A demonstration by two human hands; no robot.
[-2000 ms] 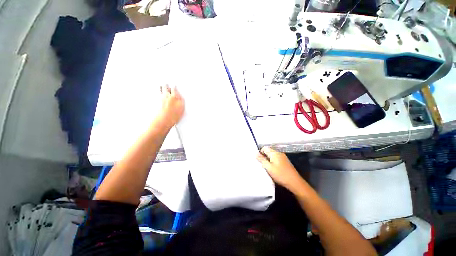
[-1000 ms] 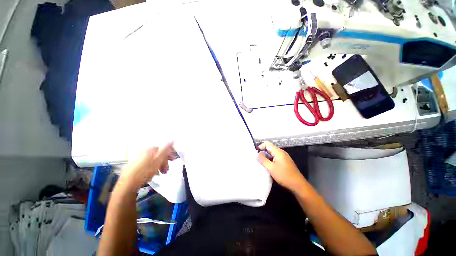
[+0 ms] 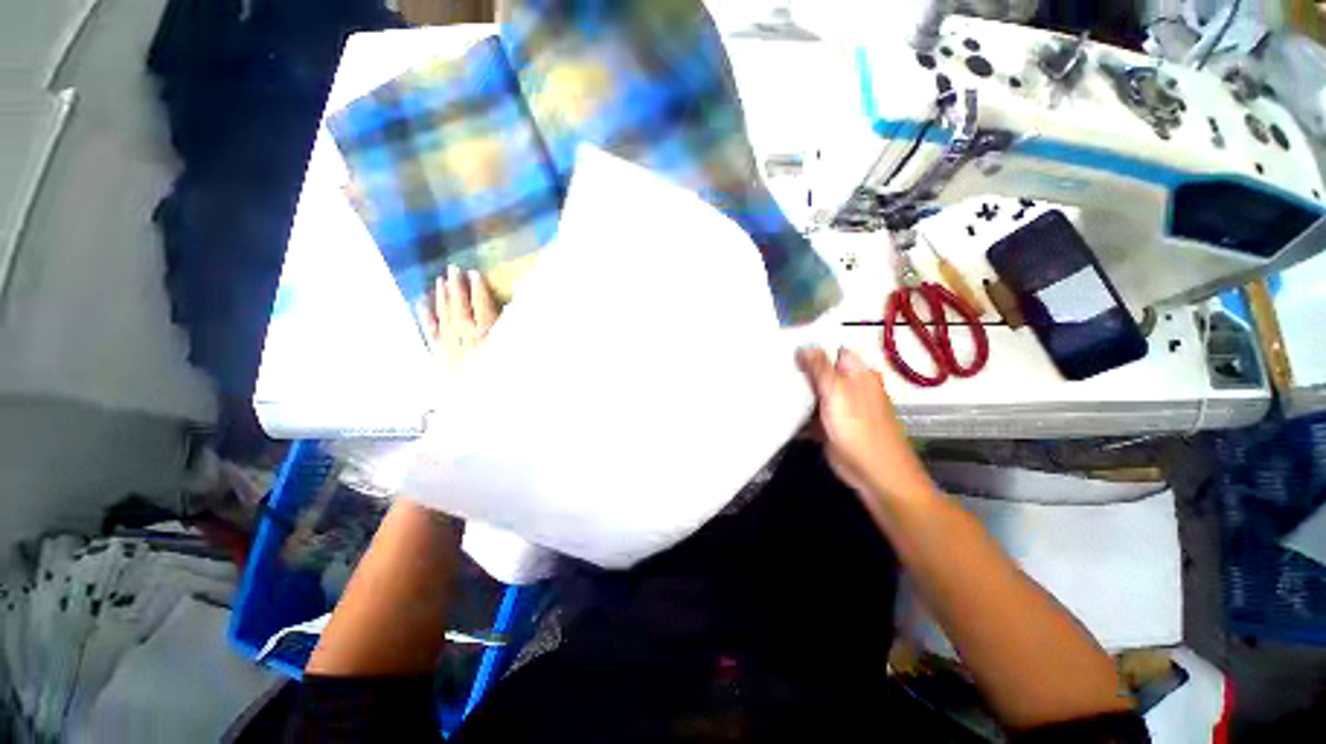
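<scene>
A plaid fabric panel [image 3: 465,167] in blue, yellow and black lies on the white table, left of the needle area. Part of it is folded over, showing its white backing side [image 3: 625,364] towards me and over the table's front edge. My left hand [image 3: 460,308] has its fingers spread flat at the plaid's lower edge; the white fabric hides its wrist. My right hand [image 3: 846,400] grips the right edge of the panel near the table's front edge. The sewing machine [image 3: 1076,124] stands at the right, its presser foot [image 3: 873,211] clear of my hands.
Red-handled scissors [image 3: 935,334], a thin wooden-handled tool [image 3: 960,284] and a smartphone [image 3: 1069,294] lie on the machine bed at the right. A blue basket [image 3: 262,581] is under the table's left part. Stacked cut pieces [image 3: 1083,560] are below right, with more at lower left.
The panel was white side up before; now its plaid face shows at the back and the white part is folded and raised. My left hand has moved forward onto the fabric.
</scene>
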